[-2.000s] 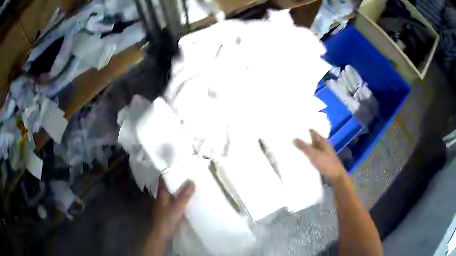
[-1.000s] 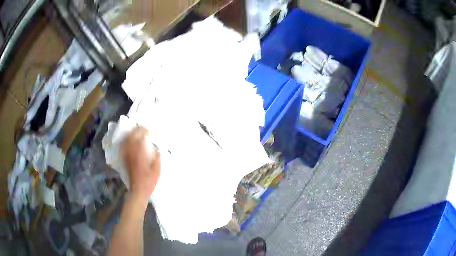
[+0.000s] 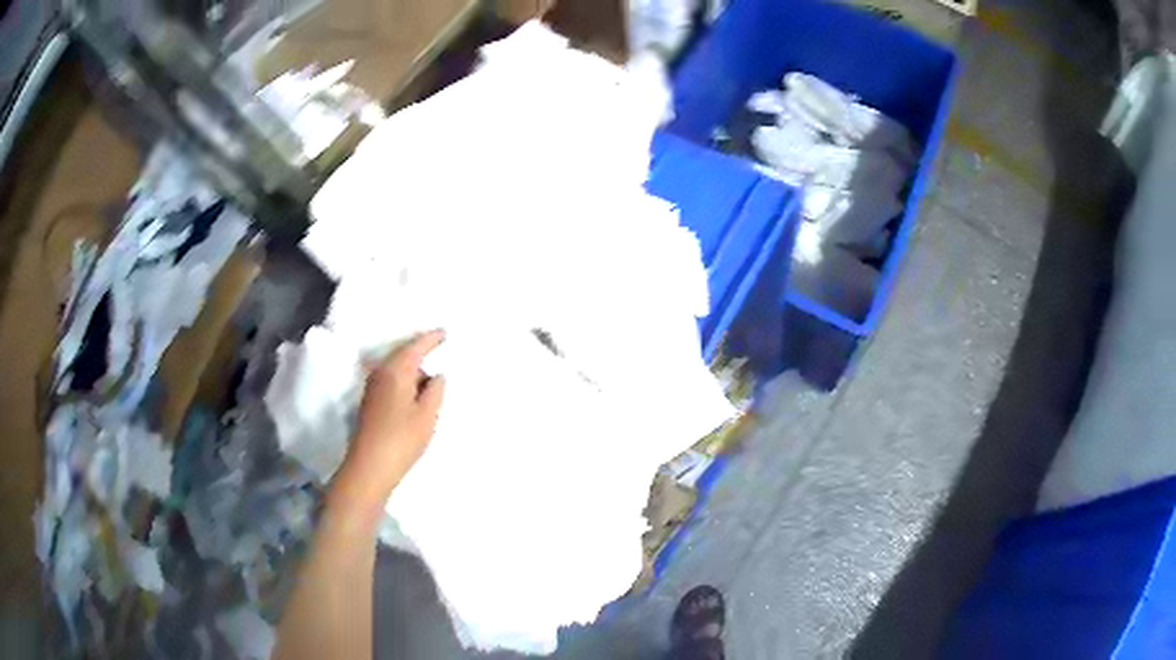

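Observation:
A large overexposed pile of white fabric pieces [image 3: 516, 271] fills the middle of the view, its folds and layers mostly washed out. My bare left hand [image 3: 402, 402] comes up from the lower left and lies at the pile's left edge. Its index finger points to the upper right; whether the fingers grip fabric cannot be told. My right hand is not in view. What is under the pile is hidden.
A blue crate [image 3: 909, 206] behind right holds white fabric bundles [image 3: 838, 174]. Fabric scraps [image 3: 110, 451] hang at the left by a cardboard-lined bench [image 3: 78, 181]. A blurred metal post [image 3: 194, 110] stands upper left. Another blue crate [image 3: 1070, 580] and a shoe [image 3: 699, 619] show below.
My right hand, on the pile's right side two seconds ago, has left the view. My left hand has moved up onto the pile's left edge. The view has shifted, showing more floor.

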